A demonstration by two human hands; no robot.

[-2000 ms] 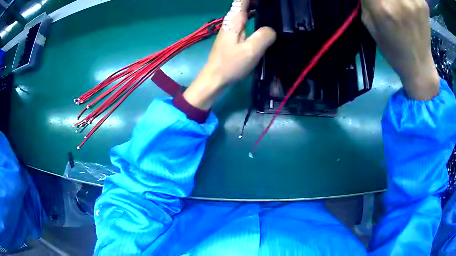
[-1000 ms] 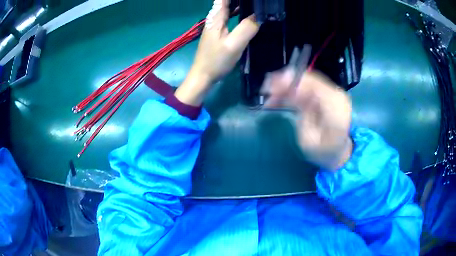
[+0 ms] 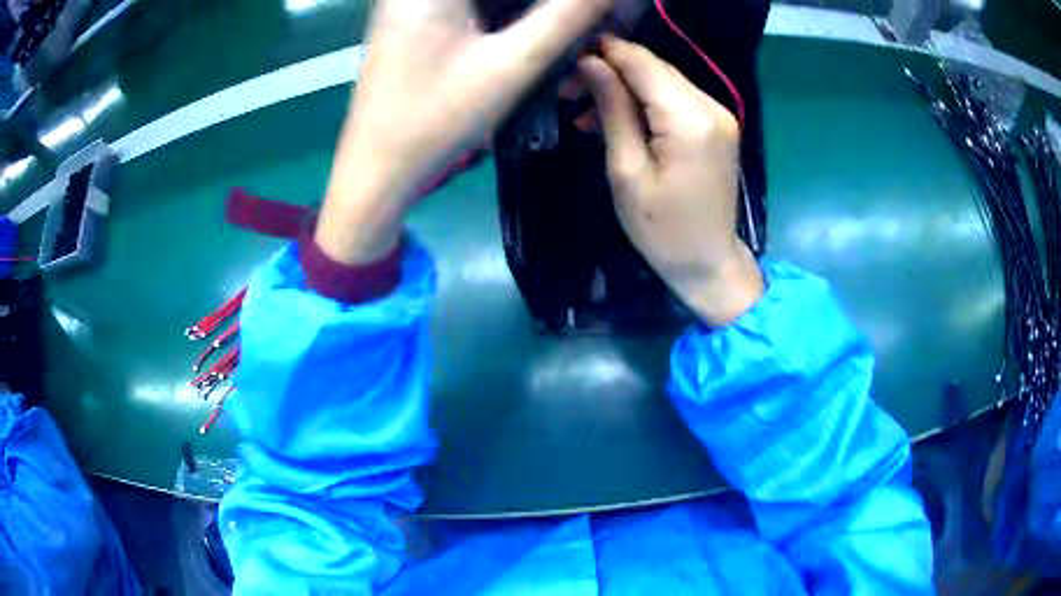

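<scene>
The black plastic housing (image 3: 559, 221) lies on the green mat in front of me, its far part cut off by the top edge. My left hand (image 3: 425, 105) is over its upper left side, blurred and partly cut off; what its fingers touch is hidden. My right hand (image 3: 675, 163) is over the housing with thumb and index finger pinched together; what lies between the fingertips is too dark to tell. A red lead wire (image 3: 704, 56) curves over the housing beside my right hand. The red wire bundle (image 3: 221, 338) lies at left, mostly hidden by my left sleeve.
Black lead wires (image 3: 1006, 221) lie along the right table edge. A grey tray (image 3: 78, 210) with a dark centre stands at the far left. A clear plastic bag (image 3: 207, 475) is at the front left edge. Blue sleeves of other people show at both sides.
The view has shifted, and the housing appears lower. My left hand has moved over the housing's upper left. My right hand has moved up from the near end to the middle of the housing.
</scene>
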